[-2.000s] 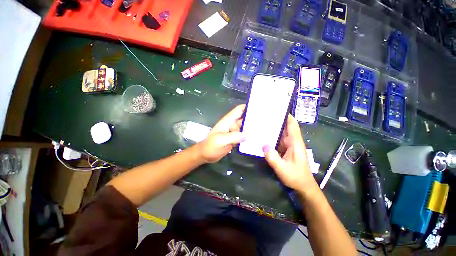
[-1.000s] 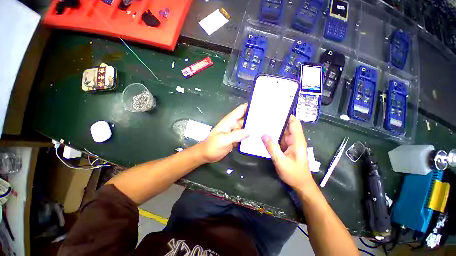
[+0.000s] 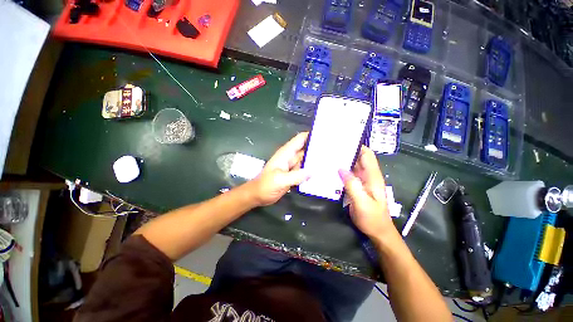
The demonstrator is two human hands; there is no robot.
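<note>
A smartphone [image 3: 335, 144] with a bright white screen is held upright over the bench between both hands. My left hand [image 3: 281, 175] is bare and grips its lower left edge, thumb at the screen's edge. My right hand [image 3: 367, 192] is bare and holds its lower right side, thumb over the lower screen. The fingers behind the phone are hidden. A keypad phone [image 3: 385, 119] with a lit screen lies just right of the smartphone, against the blister tray's edge.
The blister tray [image 3: 429, 148] holds several blue phones and a black one. Tweezers [image 3: 420, 204], an electric screwdriver [image 3: 472, 245] and a blue soldering station [image 3: 520, 255] lie right. A screw cup [image 3: 174, 127], patterned tin [image 3: 124, 102] and red parts tray [image 3: 141, 39] are left.
My right thumb has shifted slightly right on the lower part of the smartphone screen. The grip of both hands is otherwise the same.
</note>
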